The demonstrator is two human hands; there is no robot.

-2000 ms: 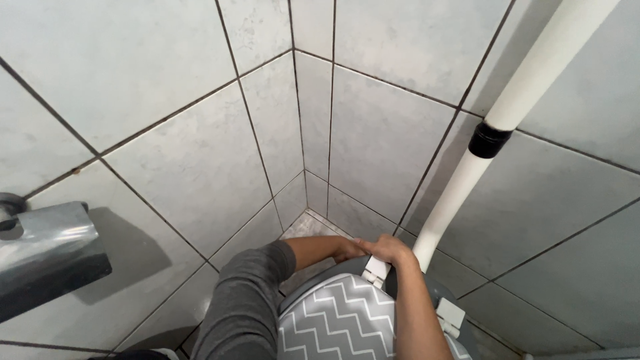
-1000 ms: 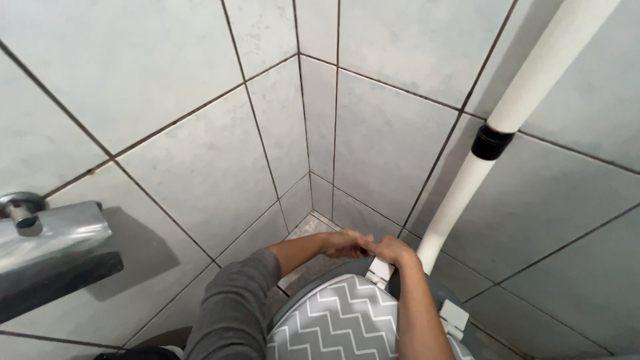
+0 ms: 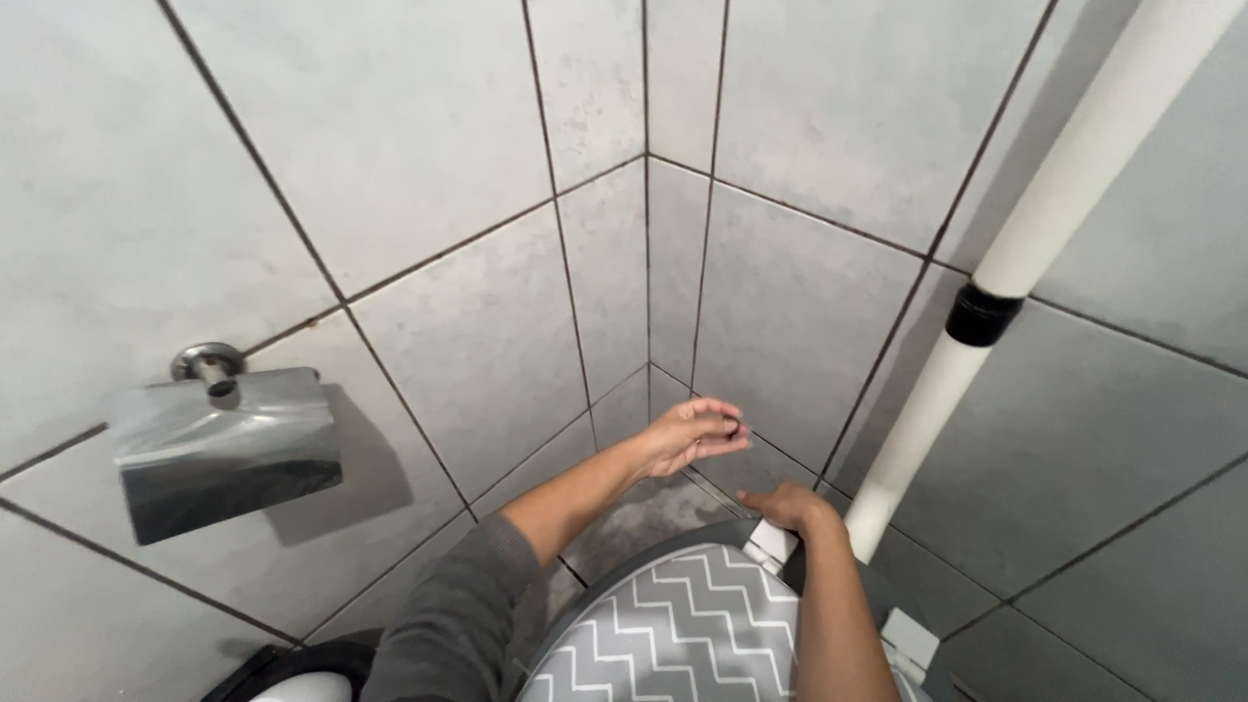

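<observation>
My left hand point(image 3: 694, 436) is raised over the floor corner behind the toilet, its fingers curled around what looks like a small dark thing point(image 3: 732, 426) near the fingertips, too small to name. To its right, my right hand point(image 3: 788, 504) rests by a white seat hinge point(image 3: 770, 544) at the back of the toilet; its palm side is hidden. A second white hinge point(image 3: 910, 639) lies right of my right forearm. Below both hands is the toilet lid point(image 3: 673, 634), with a grey and white zigzag pattern, lying down over the bowl.
A white flush pipe point(image 3: 916, 419) with a black coupling point(image 3: 983, 314) runs down the right wall behind the toilet. A metal toilet paper holder point(image 3: 229, 448) juts from the left wall. A black-rimmed bin point(image 3: 359, 661) stands at the lower left. Tiled walls meet in the corner.
My hands were together at the left hinge; now they are apart. My left hand has moved up and away from the hinge, while my right hand stays beside it.
</observation>
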